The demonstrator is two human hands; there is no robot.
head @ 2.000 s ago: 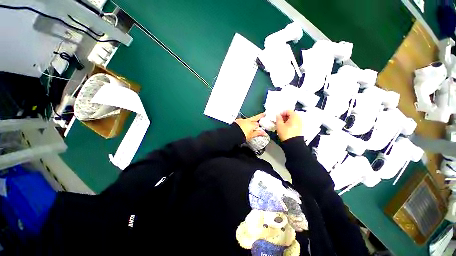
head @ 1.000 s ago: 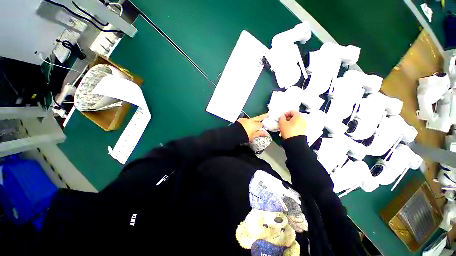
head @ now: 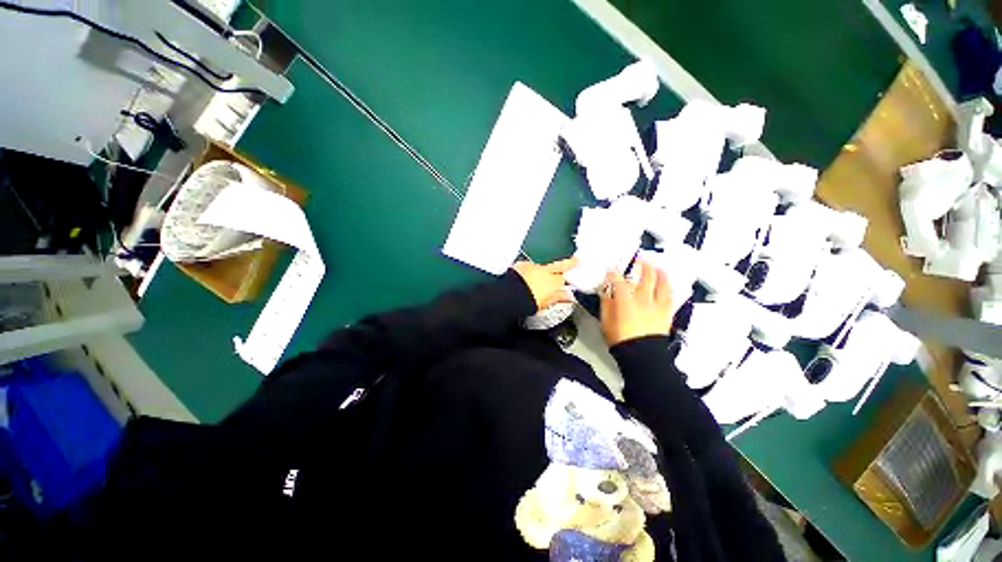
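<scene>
A white security camera unit (head: 607, 239) lies in front of me at the near end of the group. My left hand (head: 545, 283) touches its near left side, fingers on the white plastic. My right hand (head: 637, 302) lies against its near right side with fingers spread somewhat. A small pale patch shows near my right fingertips; I cannot tell if it is a label. A flat white label sheet (head: 505, 181) lies on the bench left of the units. A patterned round thing (head: 552, 316) shows partly under my left hand, by my body.
More camera units (head: 742, 231) stand in close rows to the right. A label roll (head: 203, 214) sits in a brown box at the left, its strip trailing. A parts tray (head: 921, 467) lies in a carton at lower right. A dark green conveyor runs beyond the bench.
My right hand's fingers have opened from a pinch and spread on the unit. The near unit seems slightly turned. The whole view has shifted a little.
</scene>
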